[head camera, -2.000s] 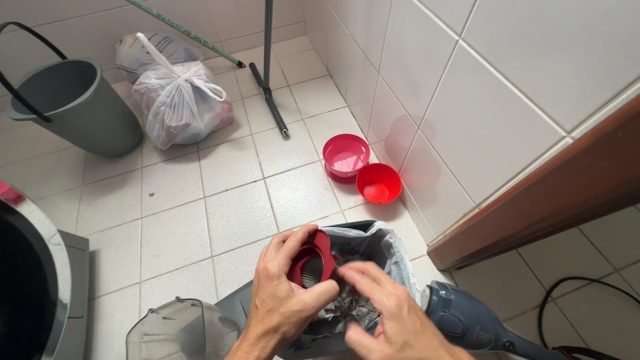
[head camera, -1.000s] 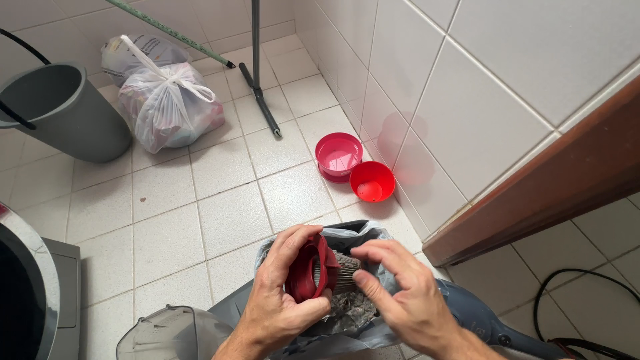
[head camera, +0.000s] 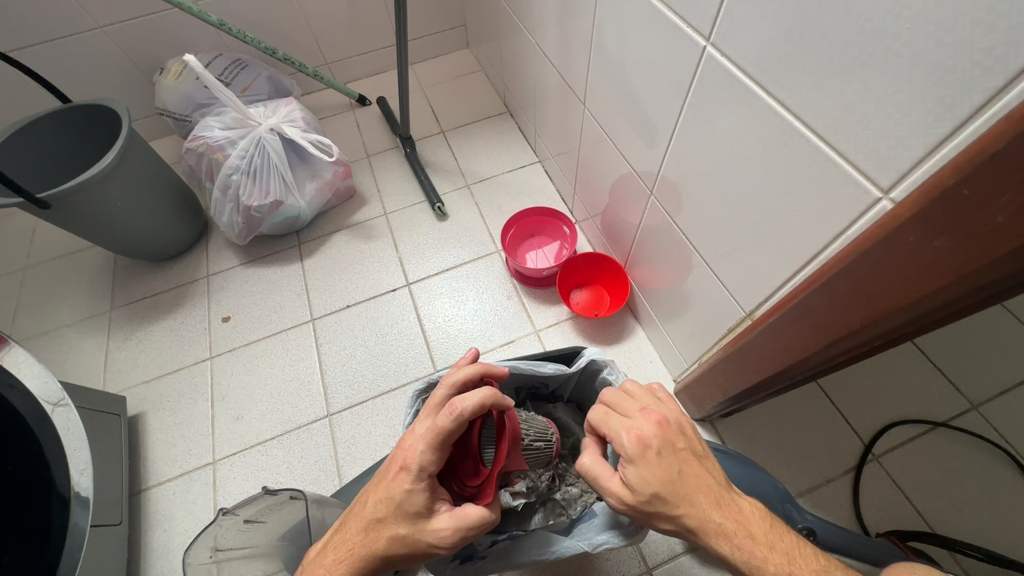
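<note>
A vacuum cleaner's pleated filter with a red plastic frame (head camera: 538, 440) is held by my left hand (head camera: 424, 456) over a lined waste bin (head camera: 552, 370). Grey dust clings to its pleats. Beside it, over the bin's right side, my right hand (head camera: 648, 452) has its fingers curled; whether it pinches anything is hidden. Crumpled, dusty refuse (head camera: 544, 496) lies in the bin. At the lower left stands a clear plastic dust container (head camera: 256, 536), and the dark blue vacuum body (head camera: 768, 496) runs behind my right forearm.
A pink bowl (head camera: 540, 244) and a red bowl (head camera: 594, 286) sit by the tiled wall. Farther back are a grey bucket (head camera: 152, 192), a tied plastic bag (head camera: 264, 168) and a dark floor squeegee (head camera: 412, 160). A black cable (head camera: 860, 472) loops beyond the brown door frame (head camera: 864, 264).
The filter has turned in my left hand, so that its pleated cone now points right over the bin. My right hand has drawn back from the filter and its fingers have curled.
</note>
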